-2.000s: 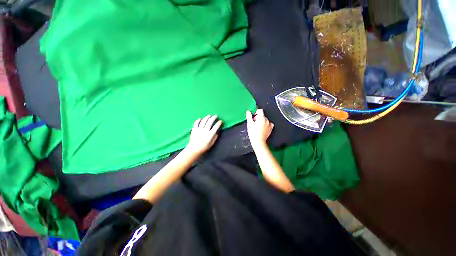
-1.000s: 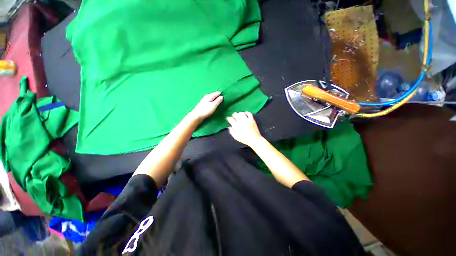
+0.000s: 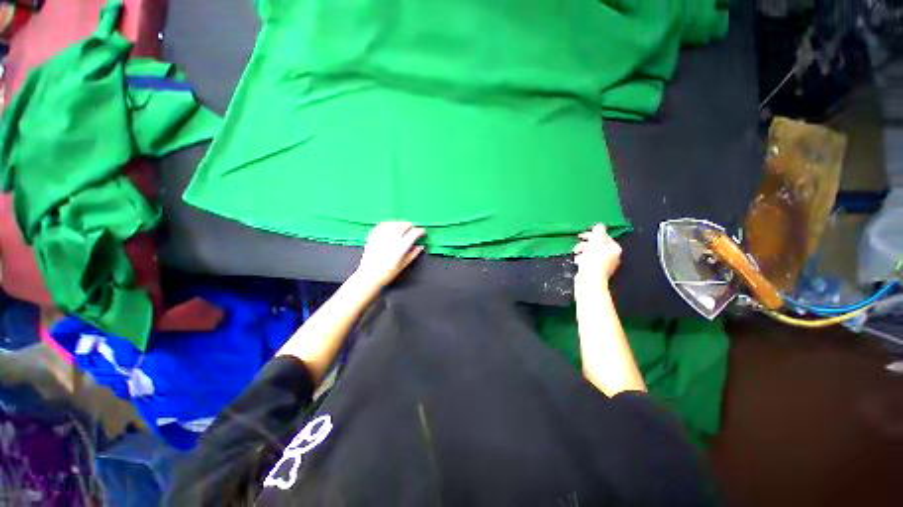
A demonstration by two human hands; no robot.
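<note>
The green garment (image 3: pixel 416 149) lies spread on the black ironing table pad (image 3: pixel 683 168), its curved hem nearest me. My left hand (image 3: pixel 389 252) rests on the hem near its middle, fingers on the cloth; whether it grips the cloth I cannot tell. My right hand (image 3: pixel 597 254) pinches the hem near its right corner. The steam iron (image 3: pixel 705 267), with a silver pointed plate and an orange handle, stands to the right of my right hand, untouched.
A crumpled green garment pile (image 3: pixel 74 158) lies on red cloth (image 3: pixel 45 233) at the left. Blue bundles (image 3: pixel 213 347) are below left. Green cloth (image 3: pixel 683 366) hangs below the pad's right edge. A brown perforated plate (image 3: pixel 792 213) and blue and yellow hoses (image 3: pixel 842 310) are at the right.
The view has shifted. The folded right corner of the garment now lies spread. My right hand has moved right to that corner; my left hand has come down to the hem.
</note>
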